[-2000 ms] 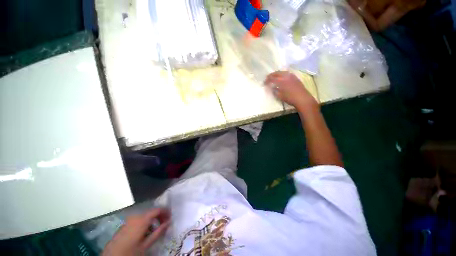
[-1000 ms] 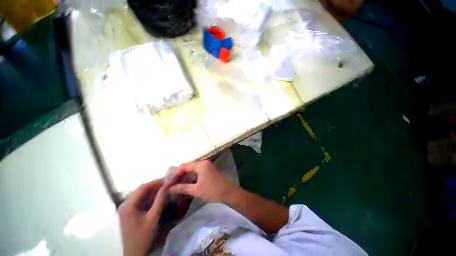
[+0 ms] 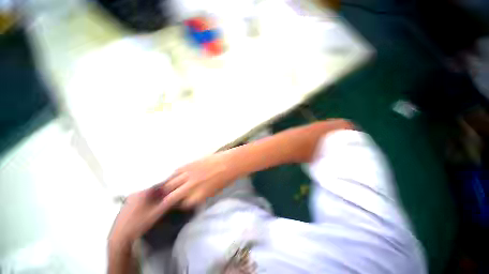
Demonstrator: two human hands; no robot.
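Note:
The frame is blurred and overexposed. My left hand (image 3: 134, 214) is at the near left edge of the table (image 3: 214, 118), above my lap. My right hand (image 3: 194, 181) meets it from the right, with its fingers over or against the left fingertips. What lies between the fingers is hidden or too blurred to tell. The stack of white sticks (image 3: 120, 72) is a washed-out white patch on the table, beyond my hands and apart from them.
A blue and red tape dispenser (image 3: 204, 36) stands beyond the stack. A black shiny bundle (image 3: 136, 12) is at the far edge. Washed-out clear film lies at the table's far right. A glossy white board (image 3: 43, 198) is at the left. The green floor (image 3: 348, 96) shows at the right.
My right hand has come from the table's right side to my left hand, which has moved up and forward. The fingers now overlap more. The view has shifted and blurred.

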